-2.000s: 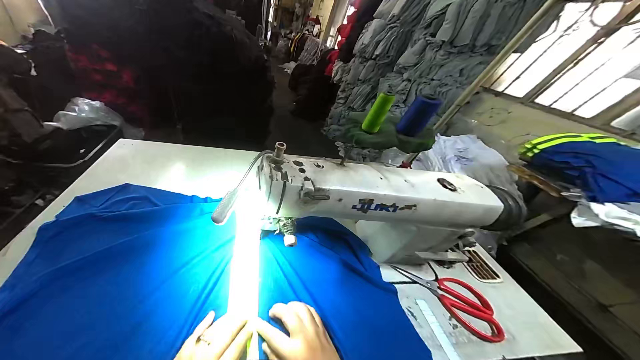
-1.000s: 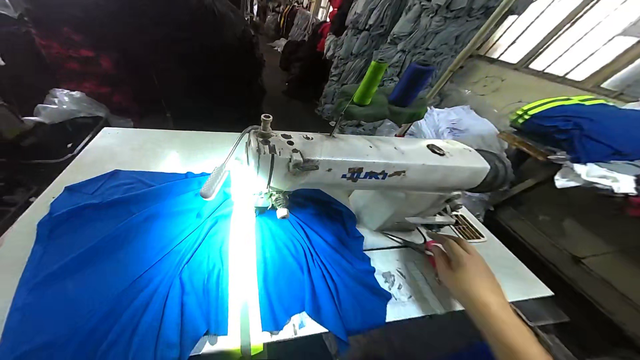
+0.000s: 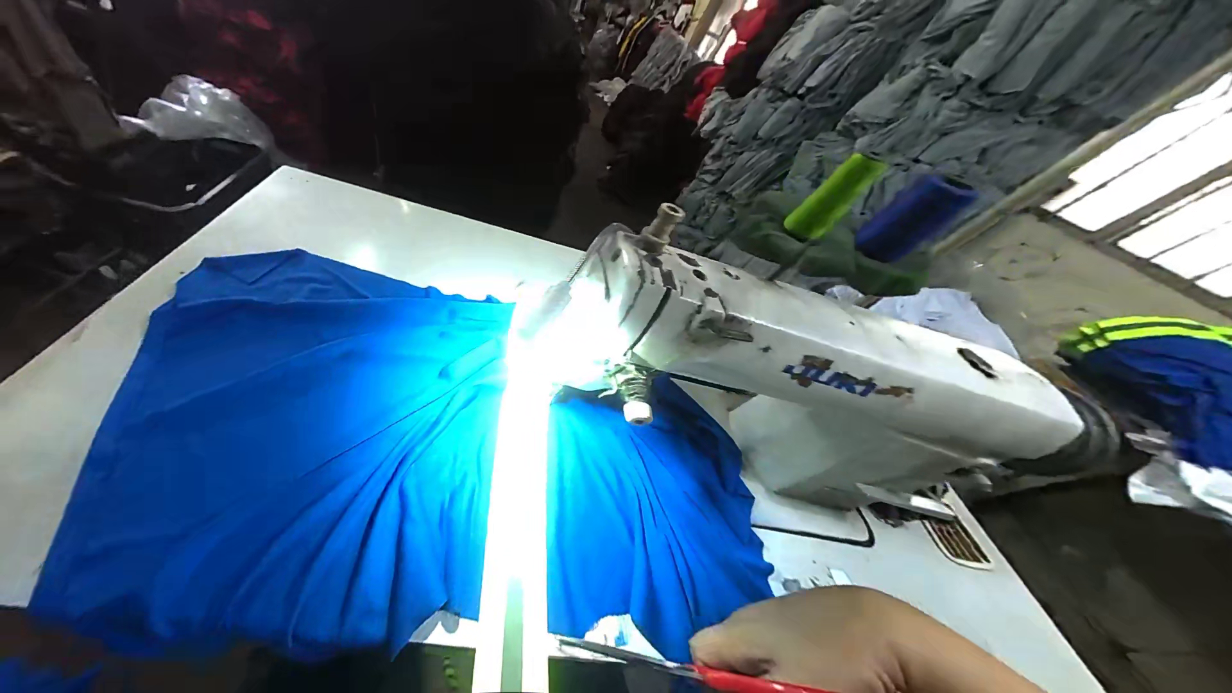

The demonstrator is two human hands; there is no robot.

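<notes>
My right hand (image 3: 818,635) grips red-handled scissors (image 3: 736,680) low in the view, their blades pointing left to the edge of a bright strip (image 3: 515,577). The strip looks white in the glare and greenish at its lower end. It runs down from the needle area of a Juki sewing machine (image 3: 837,375), over blue fabric (image 3: 318,414) that lies gathered on both sides of it. Glare hides the needle and presser foot. My left hand is not in view.
The white table (image 3: 327,207) carries the machine. Green (image 3: 835,197) and blue (image 3: 914,217) thread cones stand behind it. Grey garments (image 3: 924,106) are piled at the back; blue garments with yellow-green stripes (image 3: 1155,371) lie at the right.
Two seconds ago both hands were on the strip and the scissors lay on the table at right. My right hand then reached them and has brought them left to the strip. My left hand has left the view.
</notes>
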